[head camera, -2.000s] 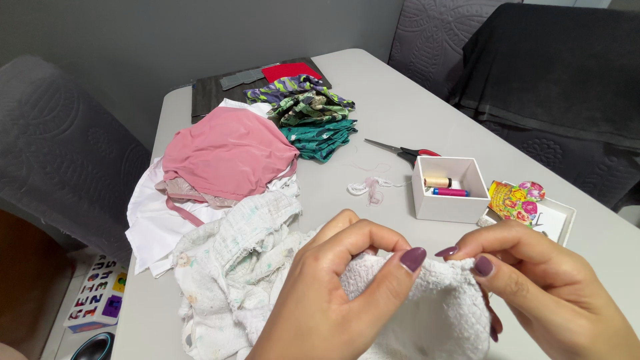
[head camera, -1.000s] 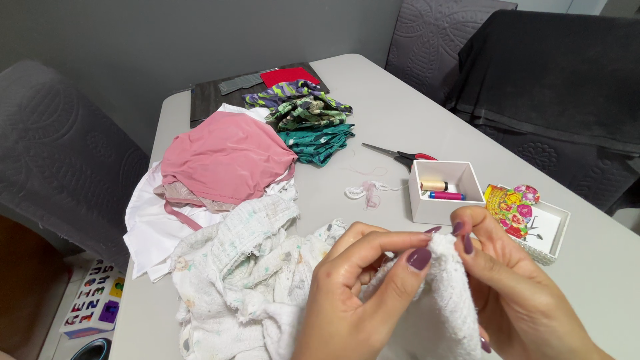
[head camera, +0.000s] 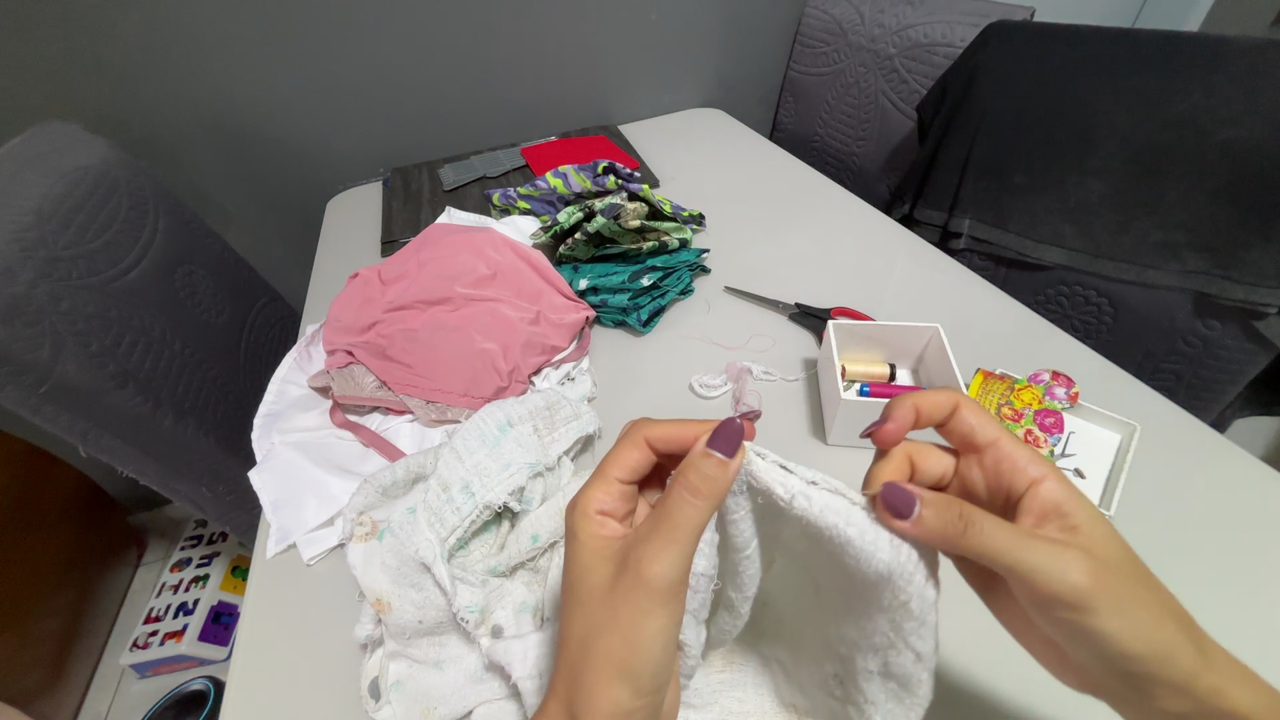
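My left hand (head camera: 650, 540) pinches the folded edge of a white textured cloth (head camera: 830, 580) between thumb and fingers. At the right part of that edge is my right hand (head camera: 980, 510), its thumb and a finger closed on something thin and pale, perhaps a needle or thread; it is too small to tell. The cloth hangs in folds below both hands. Left of it lies a crumpled white printed gauze cloth (head camera: 450, 540). Beyond my hands, a small bundle of white cord (head camera: 712, 383) and pinkish ribbon rests on the table.
A white box (head camera: 885, 345) holds thread spools (head camera: 868, 372); red-and-black scissors (head camera: 800, 312) lie behind it. A floral item (head camera: 1025, 405) sits by a box lid (head camera: 1125, 460). Pink fabric (head camera: 460, 310), green patterned fabrics (head camera: 640, 285) and a red sheet (head camera: 580, 154) lie farther back on the table (head camera: 740, 160).
My hands, close together a second ago, are now apart, the right one farther right along the cloth's edge. The left hand still pinches the cloth.
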